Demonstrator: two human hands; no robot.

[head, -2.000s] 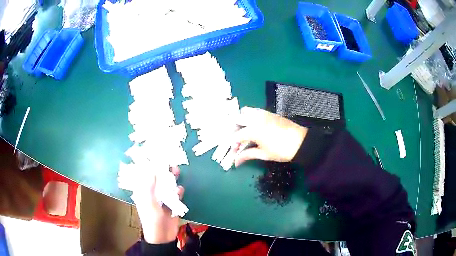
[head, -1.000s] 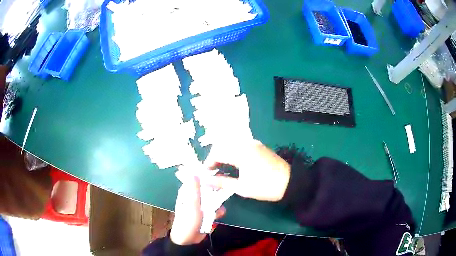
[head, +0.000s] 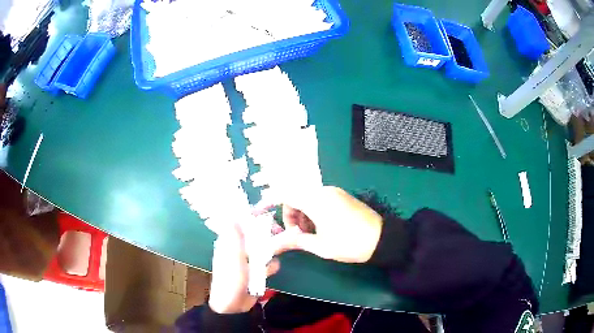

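Two rows of white plastic pieces lie side by side on the green table: a left row (head: 203, 133) and a right row (head: 277, 117). My left hand (head: 229, 270) is at the table's front edge, closed around several white pieces (head: 258, 270) that stick out towards me. My right hand (head: 339, 224) is beside it at the near end of the rows, its fingers curled against the white pieces in my left hand. The glare hides where single pieces begin and end. The pile of small black parts (head: 378, 201) is partly hidden behind my right hand and sleeve.
A blue basket (head: 241, 65) heaped with white pieces stands behind the rows. A black tray (head: 402, 161) lies right of them. Blue bins stand at back right (head: 417, 55) and left (head: 81, 68). Tweezers (head: 499, 214), a thin tool (head: 487, 127) and a white strip (head: 525, 190) lie right.
My left hand has moved right from below the left row, and my right hand has come down and left to meet it. The black tray and part of the black pile are uncovered.
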